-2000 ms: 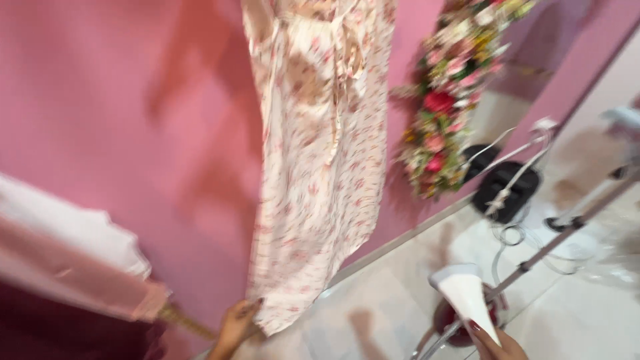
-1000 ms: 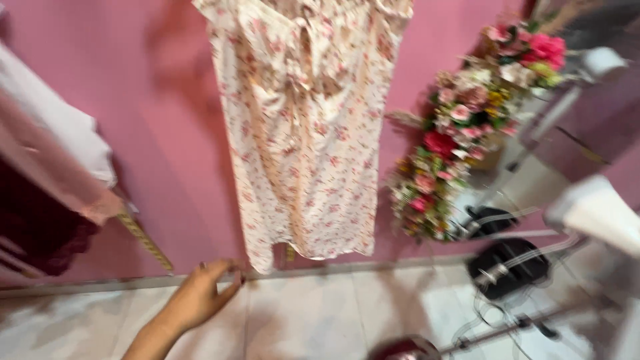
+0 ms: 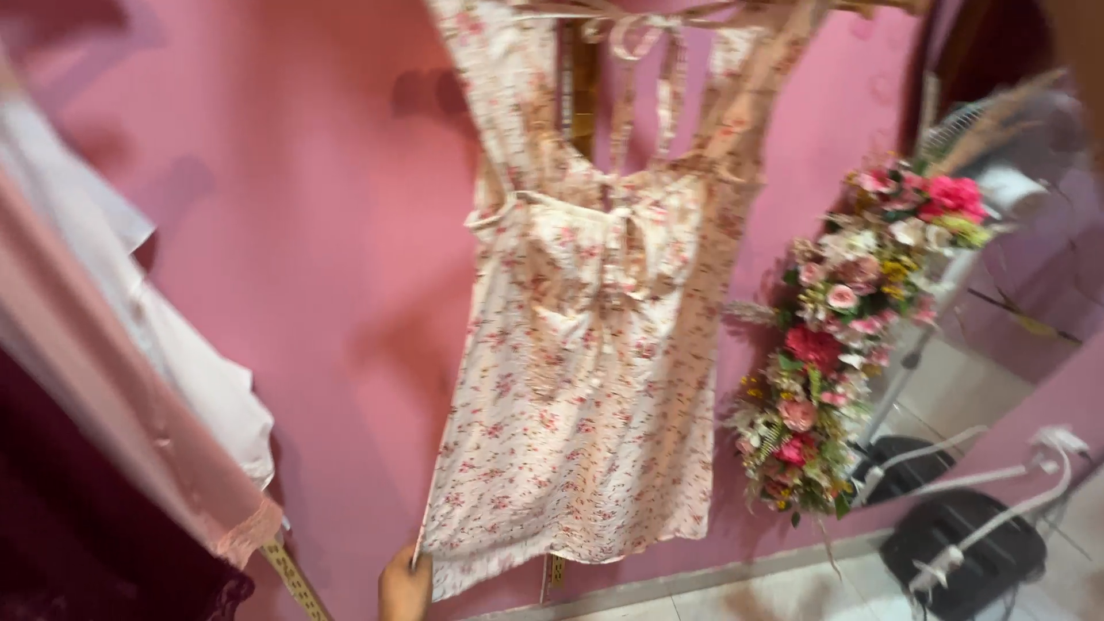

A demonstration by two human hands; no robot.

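Note:
A cream dress with a small pink floral print (image 3: pixel 586 414) hangs against the pink wall, with ties at its neckline and bust. At the lower left corner of its hem, my left hand (image 3: pixel 405 586) pinches the cloth between thumb and finger. The hem is drawn slightly down and left there. My right hand is out of view.
White, pink and dark maroon garments (image 3: pixel 43 483) hang at the left, near a yellow measuring tape (image 3: pixel 295 580). Artificial flowers (image 3: pixel 815 345) border a mirror at the right. A black base with white cables (image 3: pixel 962 552) stands on the tiled floor.
A second ago my left hand was beside the hem with fingers apart; now it grips the hem corner. My right hand, seen two seconds ago with a white object, has left view. The view has tilted up.

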